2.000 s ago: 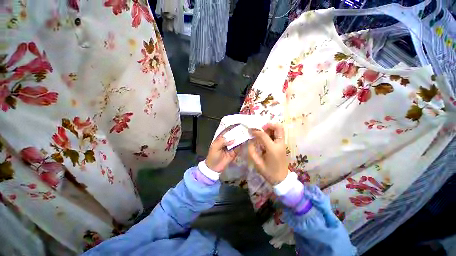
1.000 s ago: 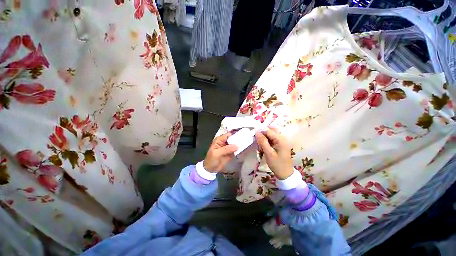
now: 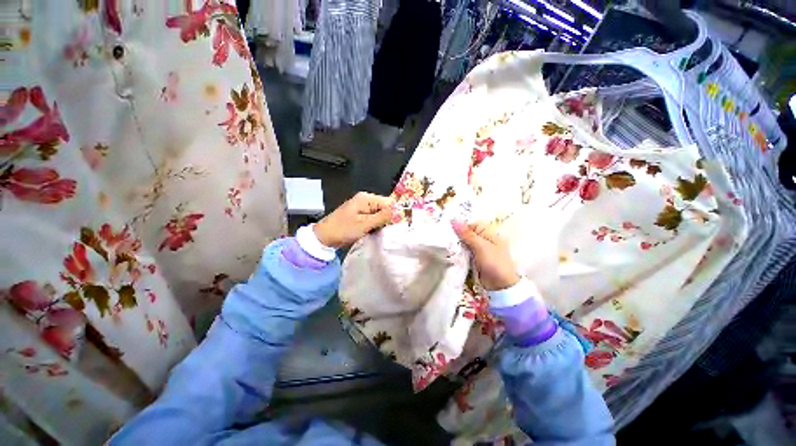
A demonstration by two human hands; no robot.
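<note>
A cream floral blouse [image 3: 641, 235] hangs on a white plastic hanger [image 3: 646, 59] at the right. Its sleeve end [image 3: 406, 279] is held up and spread between my hands, with the pale inside showing. My left hand [image 3: 356, 219] pinches the sleeve at its upper left edge. My right hand [image 3: 489, 251] pinches it at the right, fingertips on the cloth. No snips can be seen; the palms are hidden.
Another floral blouse [image 3: 131, 192] hangs close at the left, with a dark button. Striped garments [image 3: 742, 253] hang behind the right blouse. A striped garment [image 3: 342, 65] and a black one [image 3: 407, 65] hang farther back. A white-topped stand [image 3: 303, 196] is between the blouses.
My hands have moved apart, the left one leftward and up. The sleeve end is now spread open, and the small white folded piece between my fingers no longer shows. The view has shifted.
</note>
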